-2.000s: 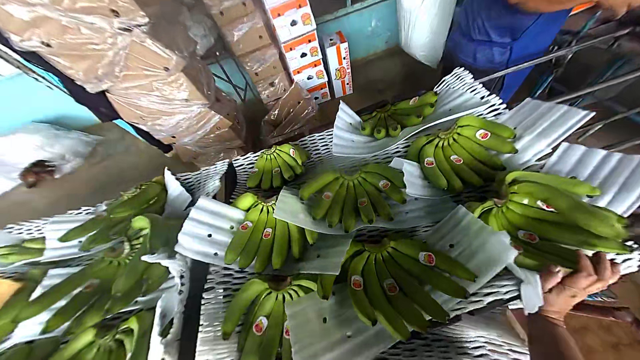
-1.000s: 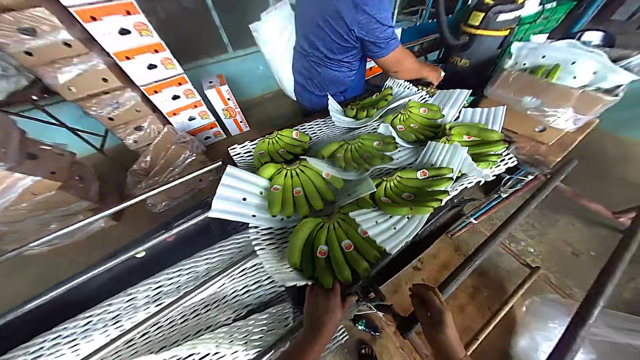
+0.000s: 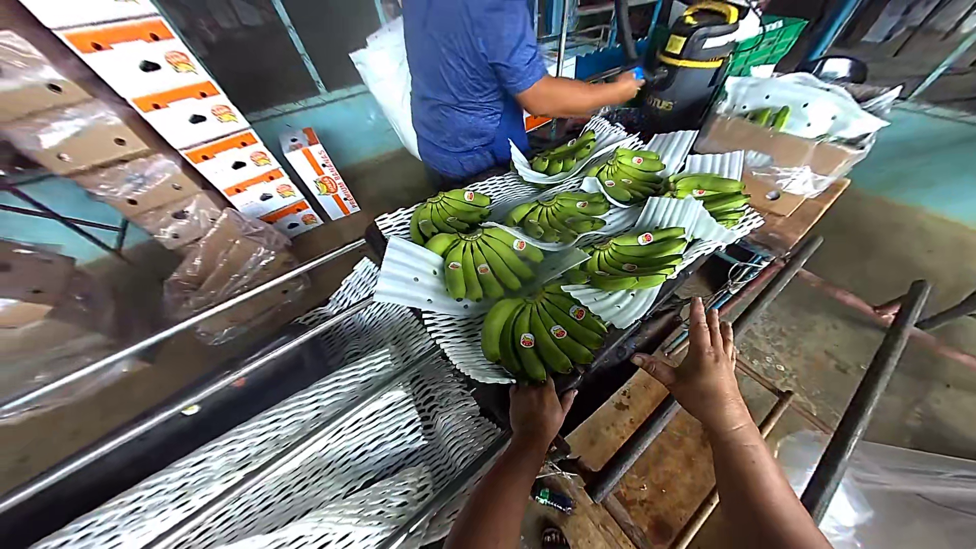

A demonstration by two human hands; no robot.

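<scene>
Several hands of green bananas with stickers lie on a table, on and between white perforated foam sheets (image 3: 412, 274). My left hand (image 3: 536, 412) is at the table's near edge, its fingertips by the lower tips of the nearest banana hand (image 3: 543, 334); whether they grip the edge or the fruit is hidden. To the right, my right hand (image 3: 700, 367) is raised with its fingers apart and holds nothing. Another banana hand (image 3: 637, 258) lies beyond it, partly on a foam sheet. A further banana hand (image 3: 480, 263) rests to the left, behind the nearest one.
A person in a blue shirt (image 3: 473, 84) stands at the table's far end. Metal rails (image 3: 869, 396) run on the right, and white netting (image 3: 328, 442) lies at lower left. Printed cartons (image 3: 198, 114) are stacked at upper left. An open box (image 3: 793, 152) and a black vacuum cleaner (image 3: 690, 61) are beyond.
The view has shifted a lot. My right hand has moved up beside the table's edge, fingers spread. My left hand stays by the nearest bananas, as one second ago.
</scene>
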